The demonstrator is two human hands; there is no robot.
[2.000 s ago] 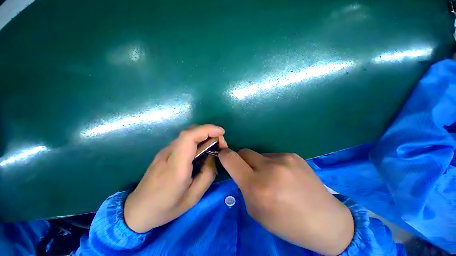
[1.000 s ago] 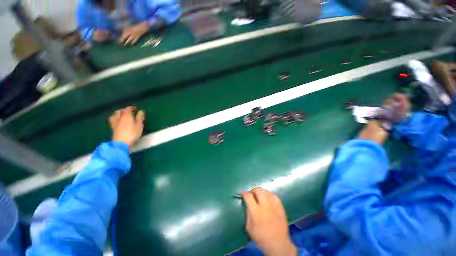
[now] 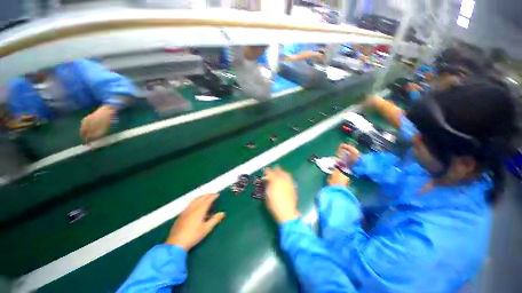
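My left hand (image 3: 194,222) is beside the white rail (image 3: 123,232), thumb apart from the fingers, with nothing visible in it. My right hand (image 3: 281,193) reaches over the worktop (image 3: 220,263), its fingertips at a cluster of small dark watch units (image 3: 258,187). Blur and the hand's own back hide whether it grips one. More units (image 3: 240,183) lie just left of that cluster, near the rail. A single unit (image 3: 75,214) lies on the green belt (image 3: 166,186) at the left. No tweezers can be made out.
A neighbouring worker in a blue smock (image 3: 418,223) sits close at my right, hands around a white-pink item (image 3: 327,165). Several units lie spaced along the belt (image 3: 250,146). Across the belt, another worker's hand (image 3: 97,123) rests near the far rail.
The view has swung up and to the right. My left hand has moved from over the belt to the rail's near side. My right hand has moved forward to the unit cluster; its slim dark item no longer shows.
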